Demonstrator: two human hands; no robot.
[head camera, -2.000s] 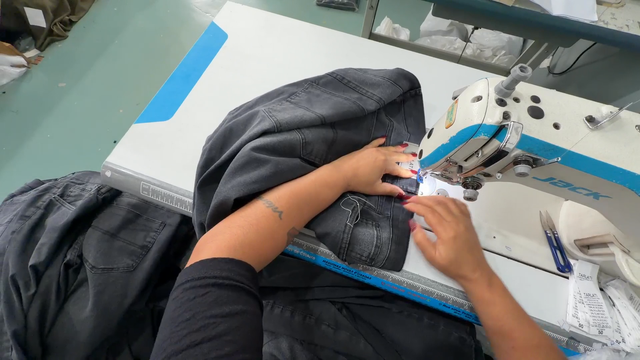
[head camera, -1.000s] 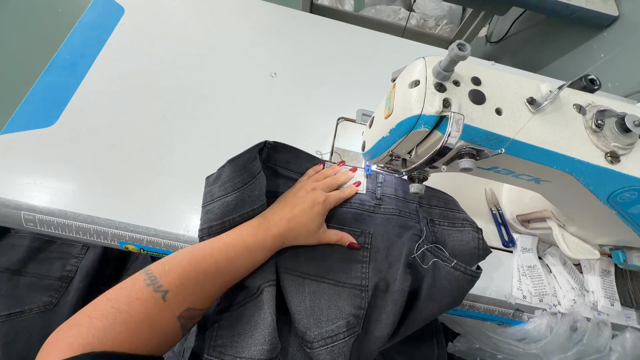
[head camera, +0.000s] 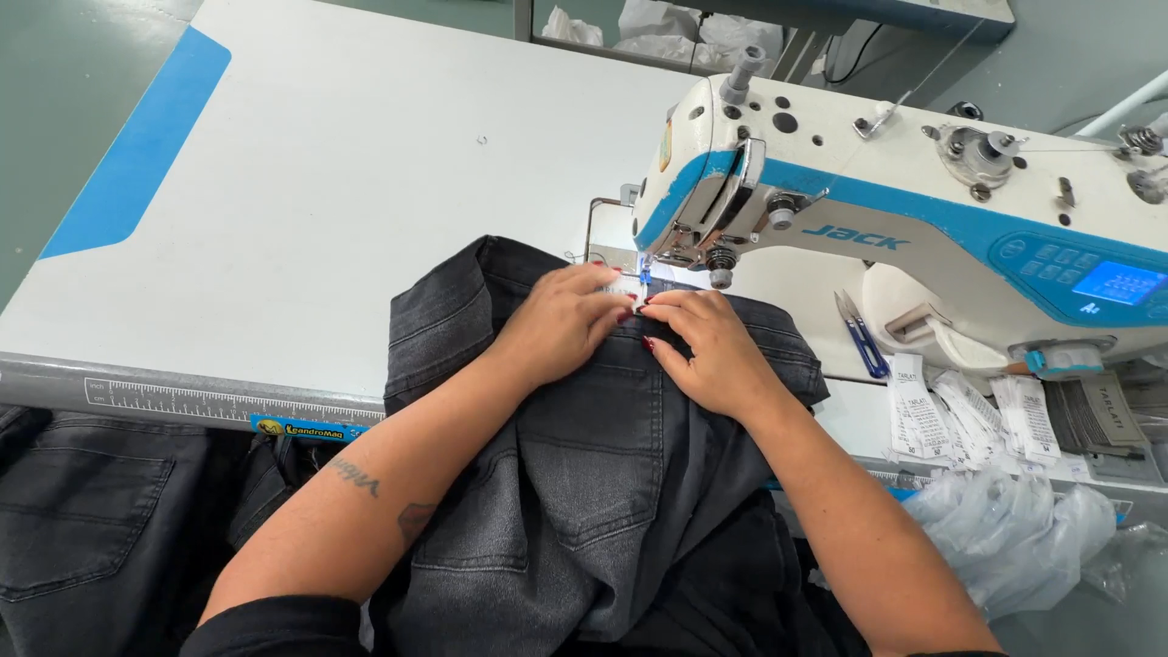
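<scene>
A pair of black denim jeans (head camera: 593, 438) lies over the front edge of the machine table, its waistband under the needle area of a white and blue Jack sewing machine (head camera: 821, 201). A white fabric label (head camera: 617, 286) lies on the waistband beside the lit presser foot (head camera: 645, 272). My left hand (head camera: 561, 319) presses on the waistband, fingertips on the label. My right hand (head camera: 707, 347) has its fingertips at the label's right edge, just in front of the presser foot, thumb on the denim. Whether the fingers pinch the label is unclear.
Blue-handled thread snips (head camera: 862, 336) lie right of the jeans. Stacks of printed white labels (head camera: 917, 406), dark labels (head camera: 1095, 411) and clear plastic bags (head camera: 1013, 529) are at the right. More black jeans (head camera: 82, 511) hang at the left, below the table's ruler edge (head camera: 210, 397).
My right hand, out of view one second ago, is now at the label beside my left hand. Since two seconds ago the jeans have been turned and shifted under the machine head.
</scene>
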